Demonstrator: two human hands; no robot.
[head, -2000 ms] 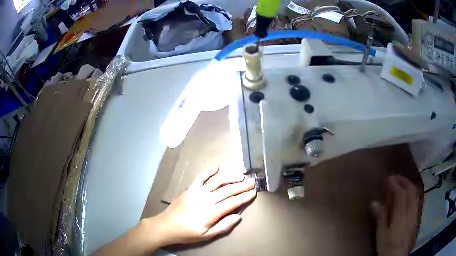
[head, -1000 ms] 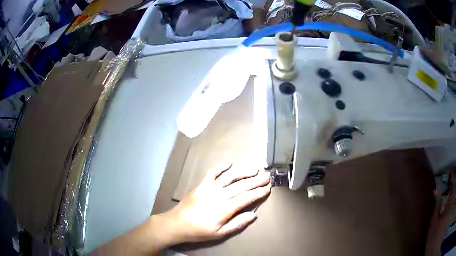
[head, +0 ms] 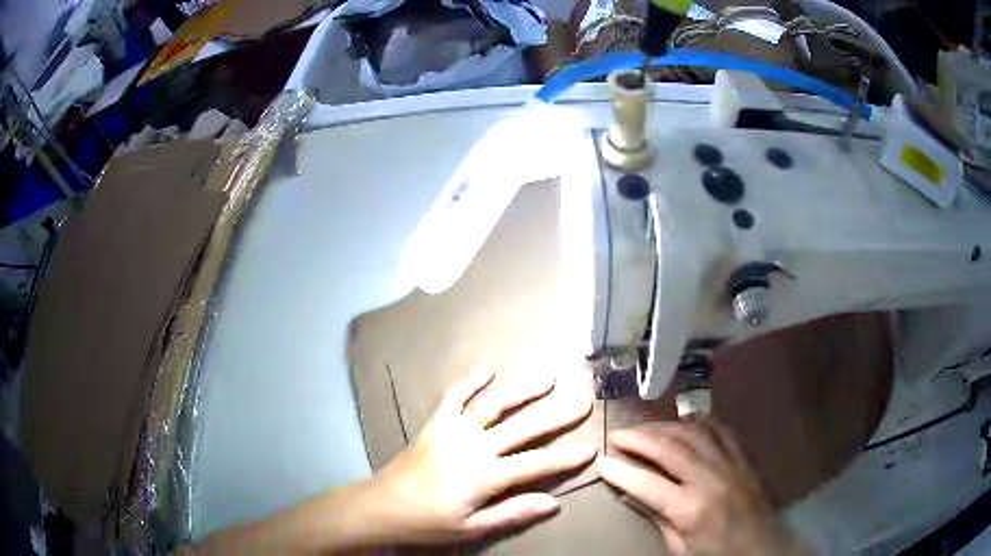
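A brown garment panel [head: 424, 337] lies on the white machine table, running under the sewing machine head and out to its right. A patch piece [head: 418, 396] seems to lie on it, with thin dark edge lines at the left and just below the needle area. The presser foot [head: 617, 380] is at the cloth, partly hidden by the head. My left hand [head: 489, 462] lies flat on the cloth, fingers spread, fingertips left of the foot. My right hand [head: 685, 478] is on the cloth just below the foot, fingers bent near the left fingertips; whether it pinches the cloth is unclear.
The white machine head [head: 804, 239] fills the right side, with a tension knob [head: 750, 302]. A glowing lamp [head: 478, 206] hangs left of it. Stacked brown panels [head: 109, 315] with a plastic-wrapped strip [head: 207, 315] stand at the left. A bin [head: 435, 114] with bundles is behind.
My right hand has come from the far right to just below the presser foot. The panel has turned and shifted; its notched left edge and dark lines now show. My left hand stays spread on it.
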